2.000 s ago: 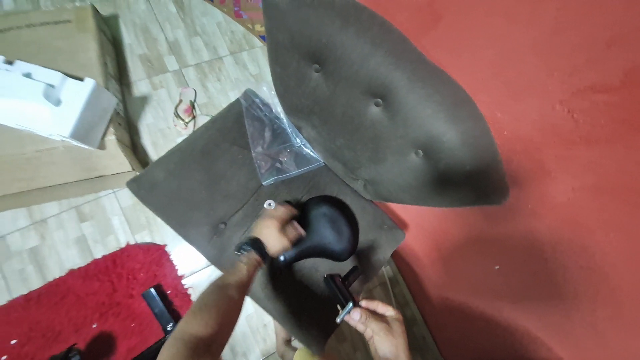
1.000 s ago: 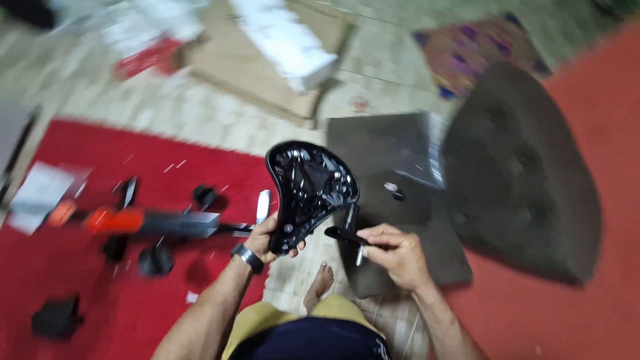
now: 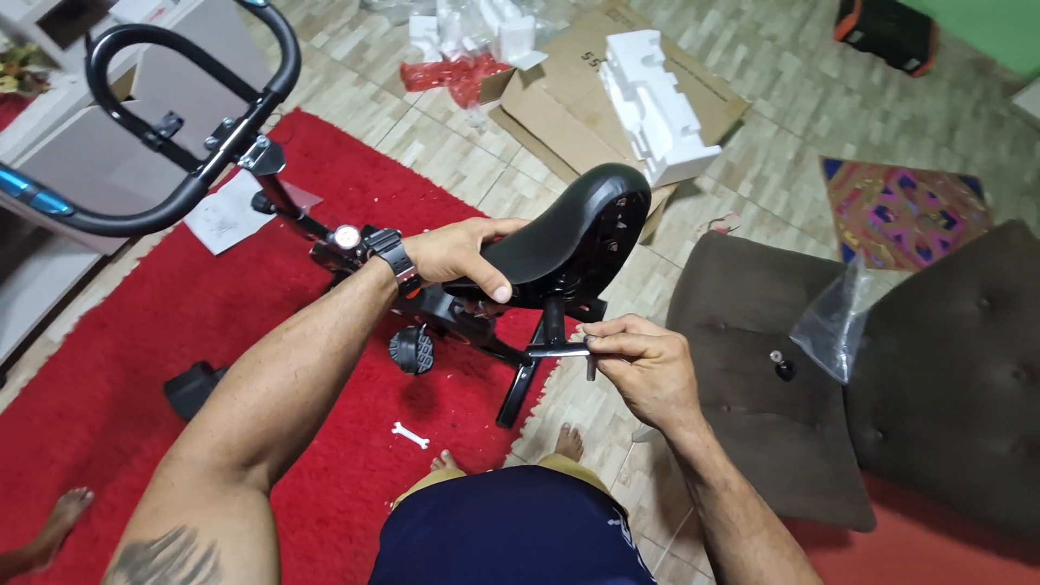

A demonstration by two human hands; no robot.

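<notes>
My left hand (image 3: 463, 258) grips the narrow nose of a black bicycle saddle (image 3: 561, 236), which is tilted with its wide rear end up and to the right. Under the saddle a short black post (image 3: 554, 319) meets a black metal bar (image 3: 556, 350). The fingers of my right hand (image 3: 646, 357) pinch the right end of this bar, where a short metal pin points down. Behind and below the saddle stands the exercise bike frame (image 3: 455, 317), with its looped handlebar (image 3: 195, 166) at upper left. A pedal (image 3: 412, 350) shows below the frame.
A white flat spanner (image 3: 410, 435) lies on the red rug (image 3: 325, 479). The grey cushioned chair (image 3: 756, 325) at right bears a clear plastic bag (image 3: 833, 325) and a small black knob (image 3: 784, 370). Cardboard (image 3: 561, 106) and white foam (image 3: 650, 106) lie ahead. Another person's foot (image 3: 71, 508) is at left.
The saddle, its underside facing up one second ago, is now turned with its top showing and is over the bike. The view has swung left from the chair to the bike.
</notes>
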